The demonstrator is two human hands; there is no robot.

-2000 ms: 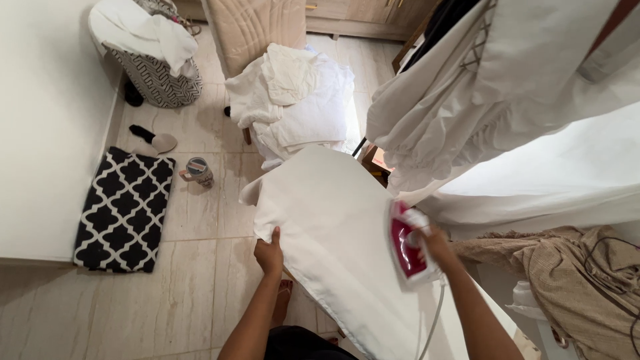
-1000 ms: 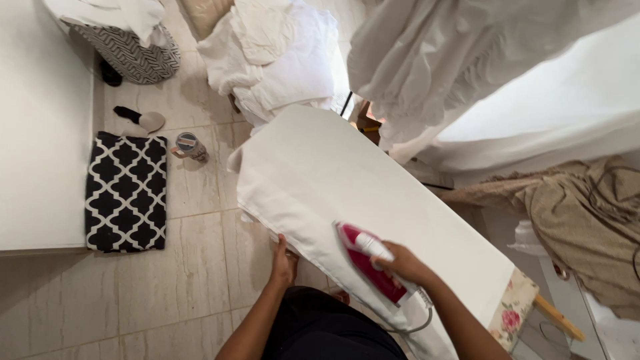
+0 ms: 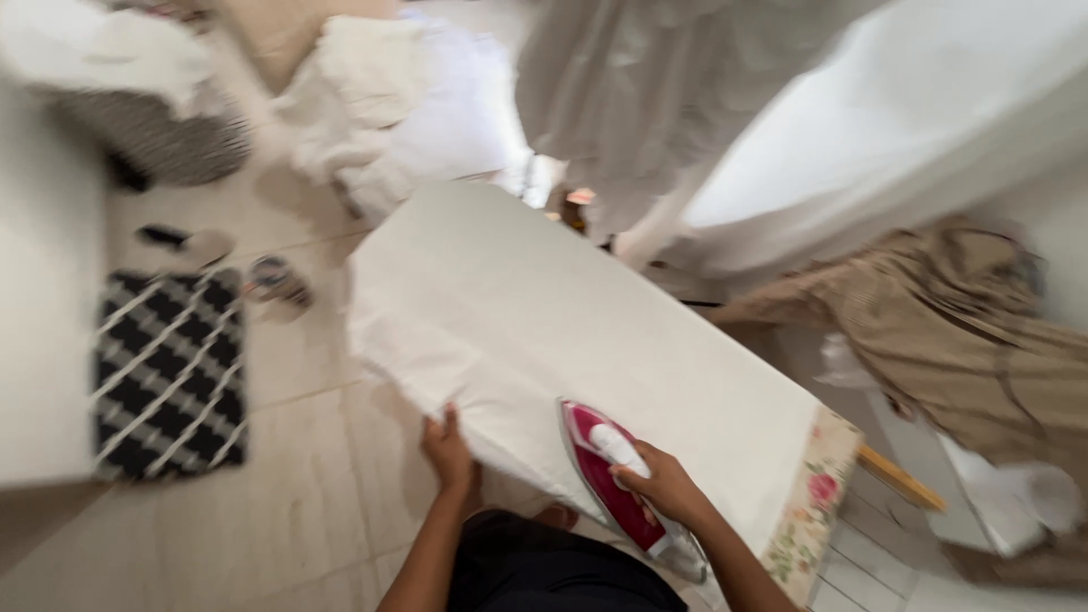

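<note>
A white cloth (image 3: pixel 544 314) lies spread over an ironing board, whose floral cover (image 3: pixel 812 501) shows at the lower right end. My right hand (image 3: pixel 667 484) is closed around the handle of a red and white clothes iron (image 3: pixel 608 476), which rests on the cloth near the board's close edge. At that same edge, to the left of the iron, my left hand (image 3: pixel 449 450) holds the hanging border of the cloth. The view is blurred, and the left fingertips are partly hidden.
A black and white patterned mat (image 3: pixel 170 374) lies on the tiled floor at left, near a jar-like container (image 3: pixel 276 285). White laundry (image 3: pixel 382 93) is heaped beyond the board. White fabric (image 3: pixel 663 102) hangs at upper right; a brown cloth (image 3: pixel 952 323) drapes at right.
The iron in my right hand has come from the board's far side to its close edge since two seconds ago. My left hand stays at the cloth's border. The view has shifted.
</note>
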